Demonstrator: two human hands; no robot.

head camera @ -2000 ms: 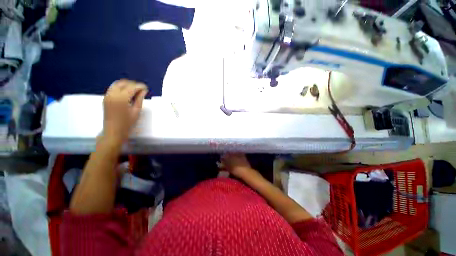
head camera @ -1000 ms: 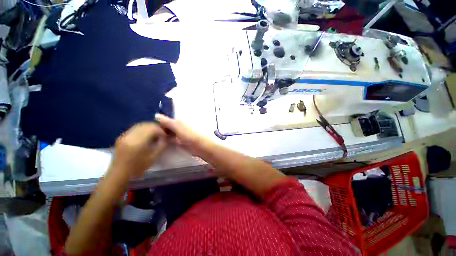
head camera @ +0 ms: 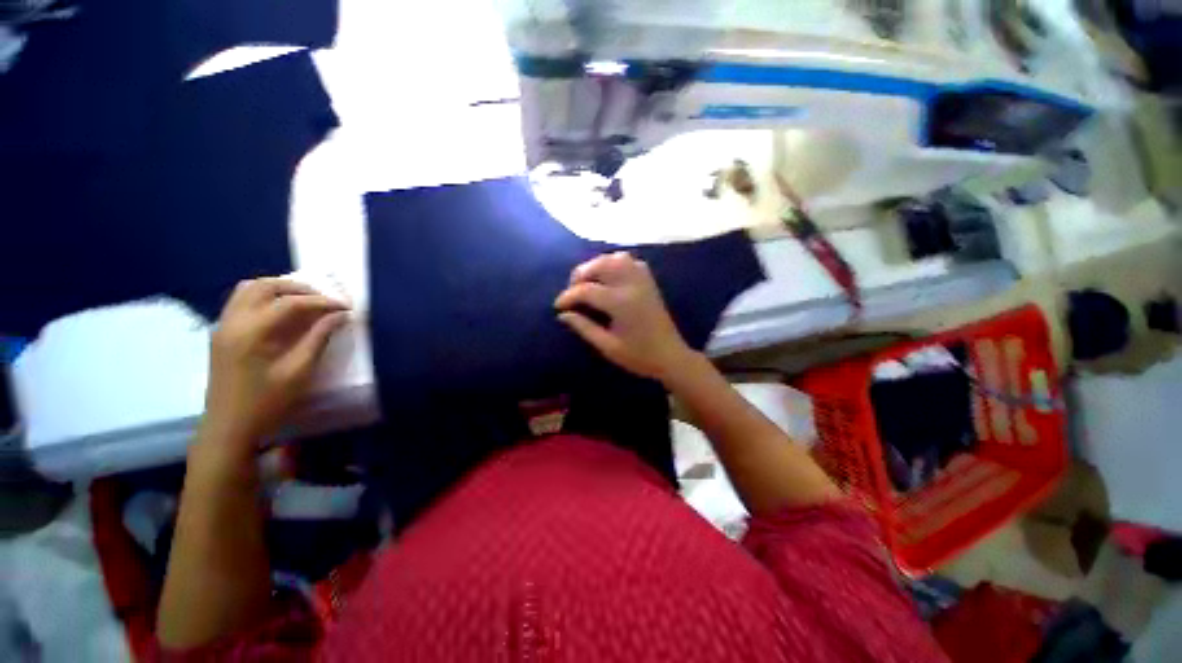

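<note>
A dark navy cloth piece [head camera: 454,285] lies from the machine bed over the table's front edge onto the lap, with a curved cut-out at its upper right. My right hand [head camera: 622,317] is over this cloth, fingers curled and thumb bent; whether it pinches the cloth cannot be told. My left hand [head camera: 266,343] is over the white table just left of the cloth, fingers bent, thumb a little apart, with nothing seen in it. The needle area [head camera: 603,175] of the white sewing machine [head camera: 830,97] is blurred, beyond the cloth.
Larger navy panels [head camera: 143,168] lie on the table at the left. Red-handled snips [head camera: 823,253] and small metal bits [head camera: 732,179] lie right of the needle. A black box [head camera: 927,227] is at the table's right. A red basket [head camera: 979,479] holding dark cloth stands below right.
A navy piece now lies spread in front of me. My hands, close together at the panels' edge one second ago, are apart; the right one has moved right. The view has shifted.
</note>
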